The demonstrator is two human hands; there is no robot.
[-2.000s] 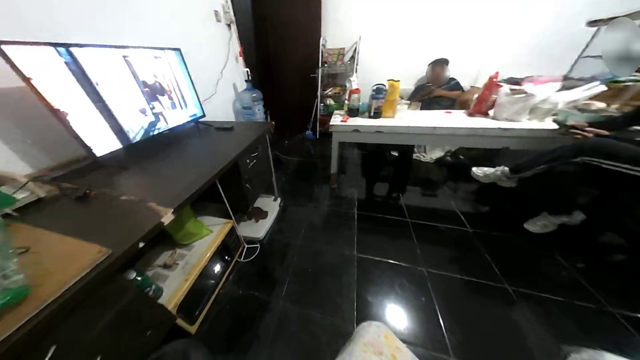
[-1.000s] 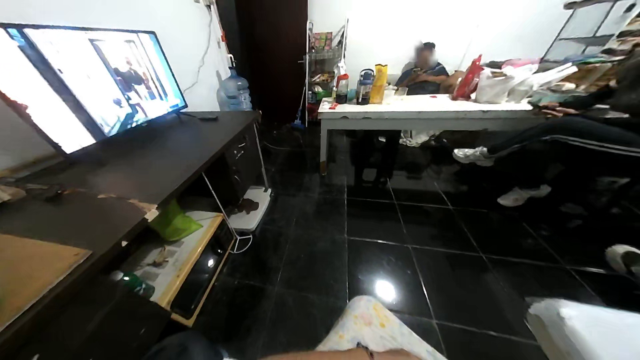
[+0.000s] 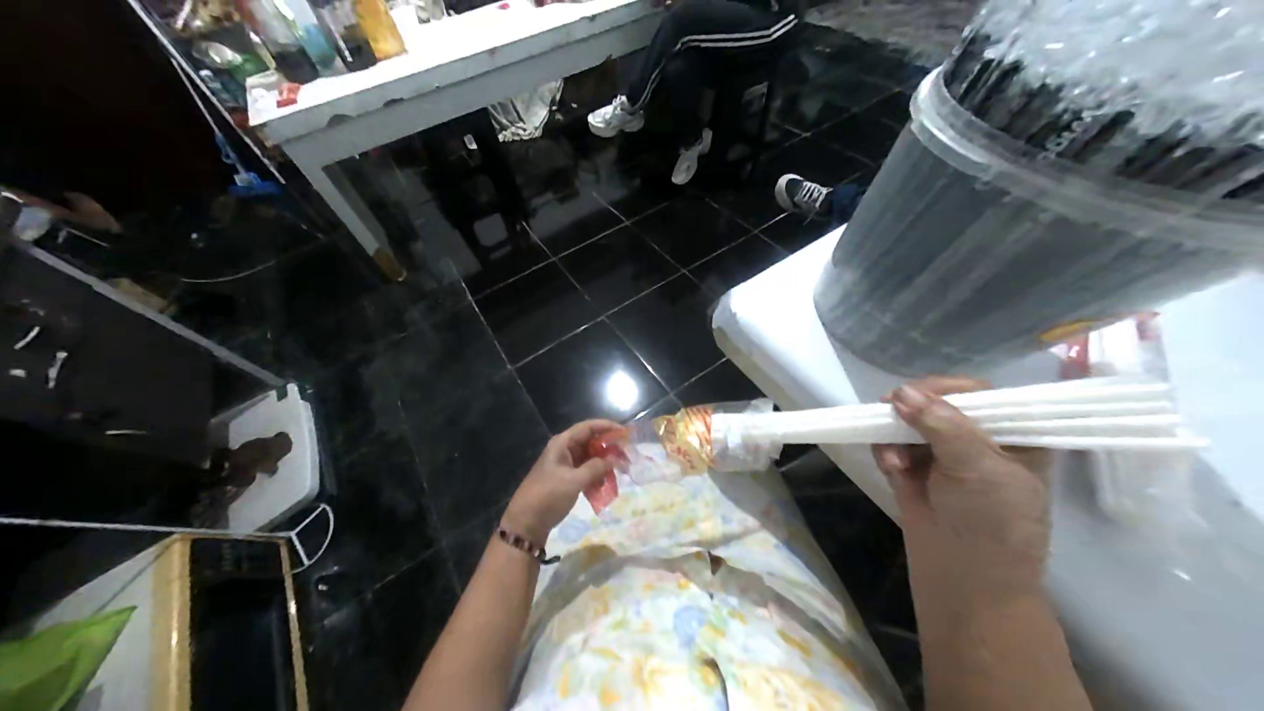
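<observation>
My right hand (image 3: 963, 464) grips a bundle of several long white sticks (image 3: 1076, 415) at the right, above the corner of a white table. The left ends of the sticks sit inside a clear plastic wrapper (image 3: 741, 434) with a gold and red printed band (image 3: 688, 439). At the wrapper's far end, my left hand (image 3: 573, 469) pinches its red end (image 3: 604, 474) between thumb and fingers. Sticks and wrapper lie level across, over my lap. Behind my right hand, another clear and red packet (image 3: 1126, 346) lies on the white table, partly hidden.
A large grey bucket (image 3: 987, 227) holding dark, thin items under clear plastic stands on the white table (image 3: 780, 306). A long white table (image 3: 454, 74) with bottles stands ahead; a seated person's legs (image 3: 681, 49) are beside it. Dark cabinet drawers (image 3: 79, 365) are at the left.
The view has swung down and to the right. Both my hands, the white sticks and the wrapper now show; neither earlier frame shows the sticks or the wrapper.
</observation>
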